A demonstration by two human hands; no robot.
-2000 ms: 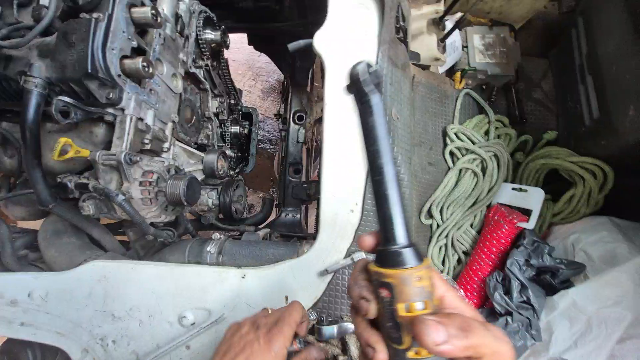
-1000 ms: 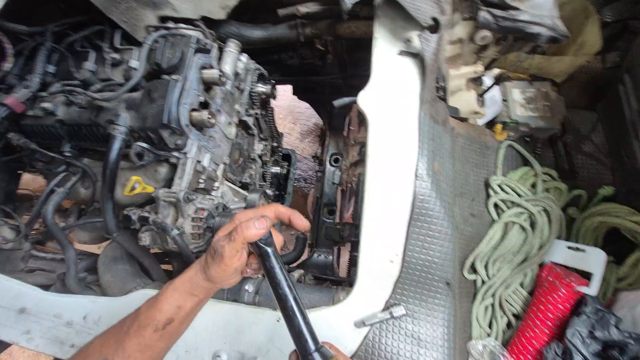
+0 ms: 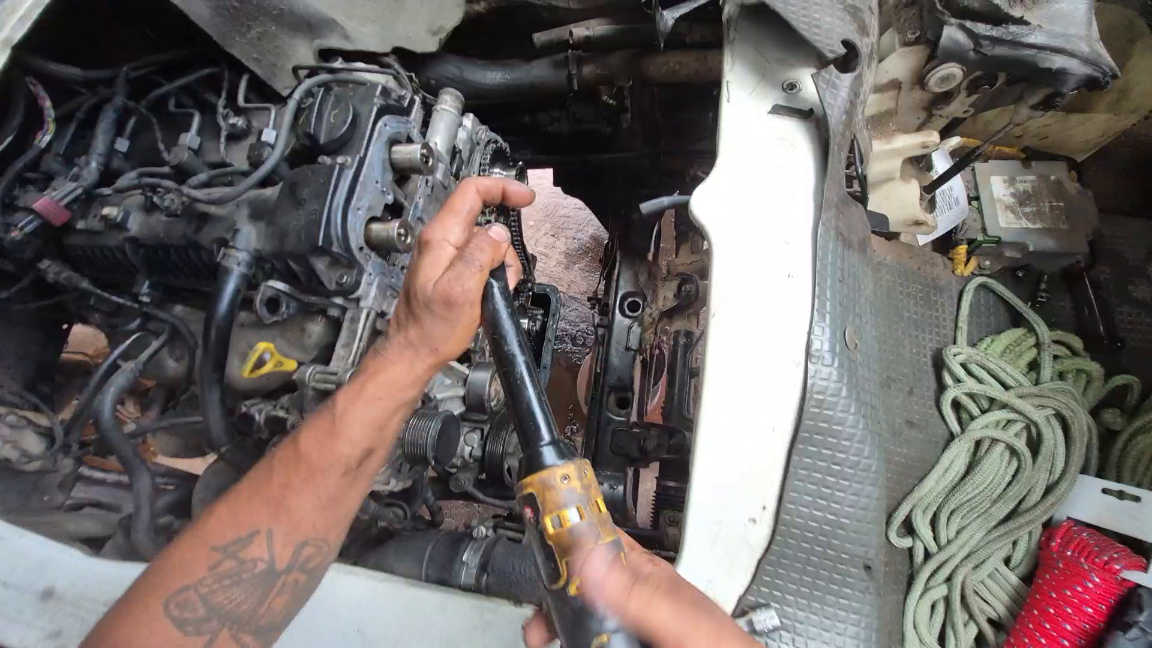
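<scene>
My right hand grips the yellow and black body of a cordless power ratchet, blurred at its lower end. The tool's long black neck points up and left across the engine. Around the neck's upper end my left hand is curled, its thumb on the tool and its index finger extended over the timing chain. The fingers cover the ratchet head, so I cannot tell whether it touches a fastener. Below the neck lies a ribbed pulley.
A white body panel runs down right of the engine bay. Beyond it, a coiled green rope, a red rope bundle and a metal socket lie near grey ribbed matting. A yellow dipstick handle stands left.
The power ratchet has moved from over the white panel to the timing-chain end of the engine. My left hand, low by the panel's edge two seconds ago, is now on the tool's neck.
</scene>
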